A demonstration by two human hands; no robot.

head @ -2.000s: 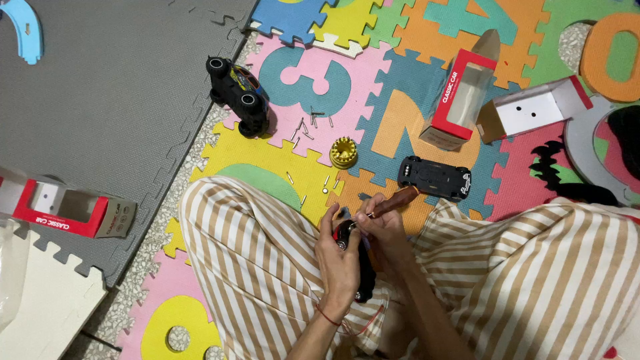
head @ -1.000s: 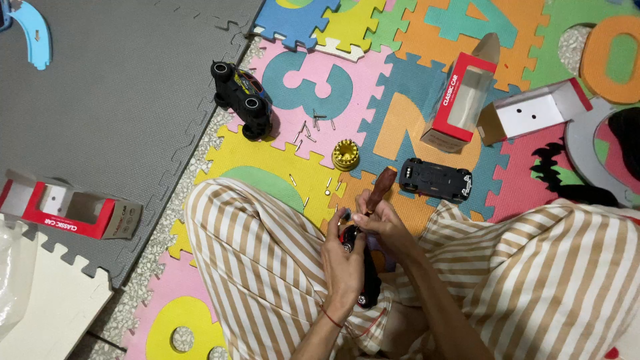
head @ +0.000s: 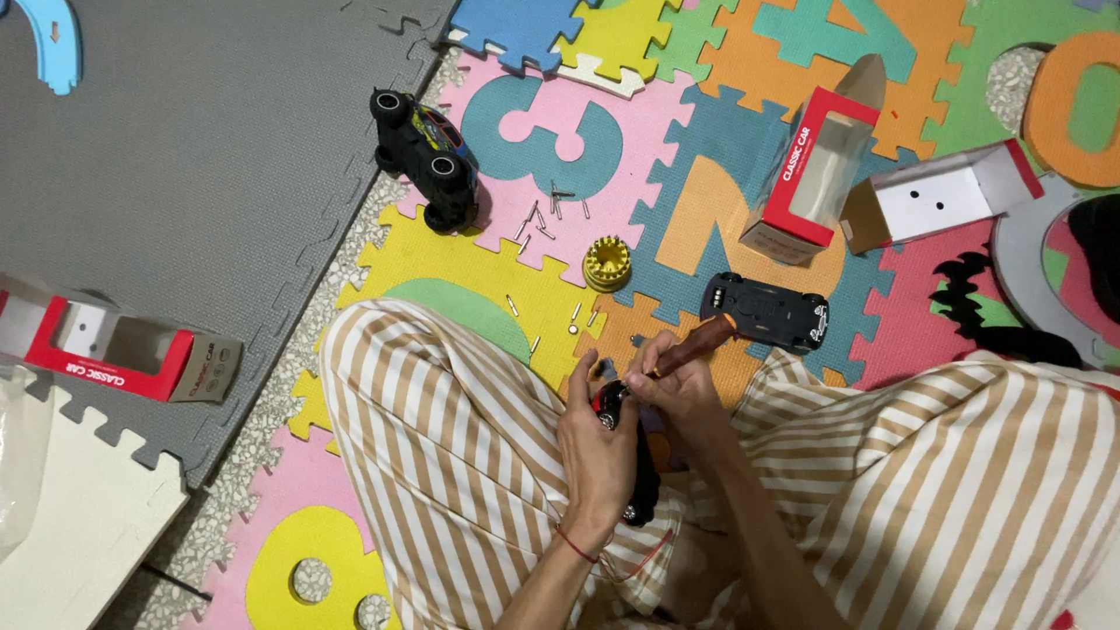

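My left hand (head: 598, 446) grips a black toy car (head: 646, 477) with a red part, low between my knees. My right hand (head: 678, 385) holds a screwdriver by its brown handle (head: 697, 345), its tip end at the car's upper end; fingers hide the exact contact. Just beyond my right hand lies a dark toy car chassis (head: 770, 308). A yellow ring-shaped bit holder (head: 606, 263) stands to its left. Loose screwdriver bits (head: 536, 219) are scattered on the mat beside it. Farther up and left, a black toy car with big wheels (head: 426, 162) lies on its side.
Open red and white car boxes lie at the right (head: 809, 171), (head: 954, 197) and at the far left (head: 122, 350). Foam puzzle mats (head: 560, 140) cover the floor. A grey curved track piece (head: 1024, 262) and black bat-shaped piece (head: 962, 289) lie right; a blue track piece (head: 57, 44) lies upper left.
The screwdriver handle has tilted from upright toward the right since one second ago. Both hands stay close together at the toy car.
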